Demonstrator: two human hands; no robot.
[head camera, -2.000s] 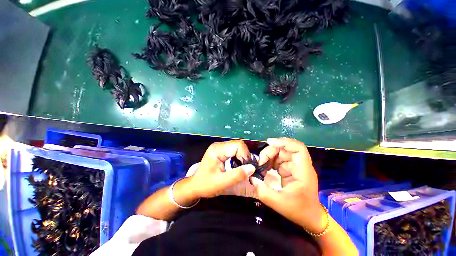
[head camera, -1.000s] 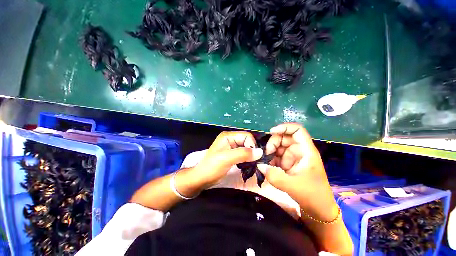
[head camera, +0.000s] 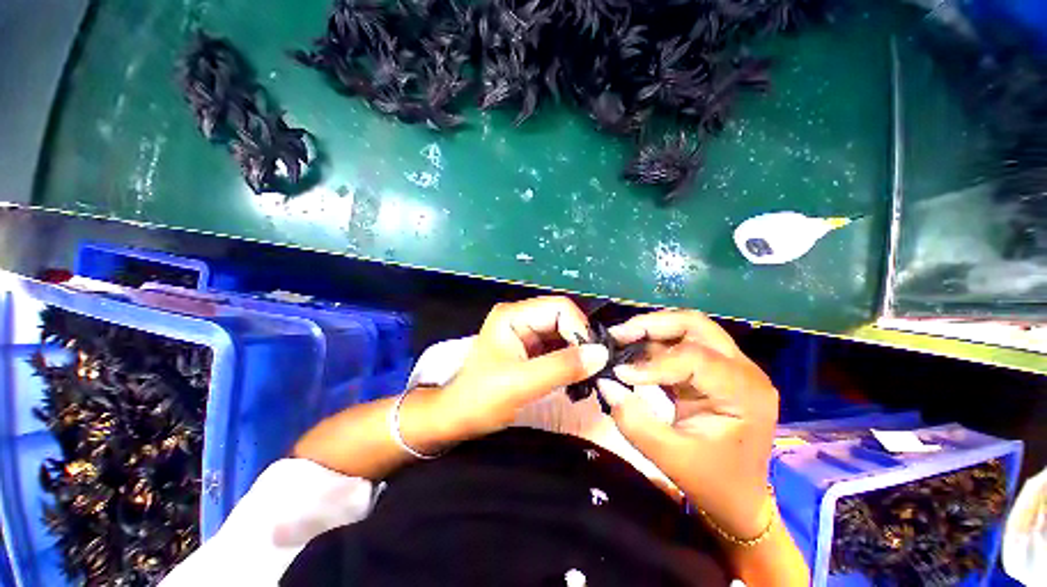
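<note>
My left hand (head camera: 519, 358) and my right hand (head camera: 700, 396) meet in front of my body, just below the table's front edge. Both pinch one small black spiky piece (head camera: 606, 365) between thumbs and fingertips. The fingers hide part of the piece. A large heap of black spiky pieces (head camera: 540, 57) lies at the far middle of the green table (head camera: 459, 218). A small group of black pieces (head camera: 243, 120) lies at the table's left. A white squeeze bottle (head camera: 781, 237) with a yellow tip lies on its side at the right.
A blue bin (head camera: 220, 401) at lower left holds black pieces with gold-brown glints, with more blue bins behind it. Another such bin (head camera: 829, 516) stands at lower right, with a white paper label (head camera: 905, 440) near it. A clear divider (head camera: 893, 184) stands at the table's right. A grey panel (head camera: 29, 80) is at upper left.
The black piece has been turned and pulled closer between the fingertips. My right hand's fingers have closed more over it. The view has shifted slightly, so the table sits higher than at first.
</note>
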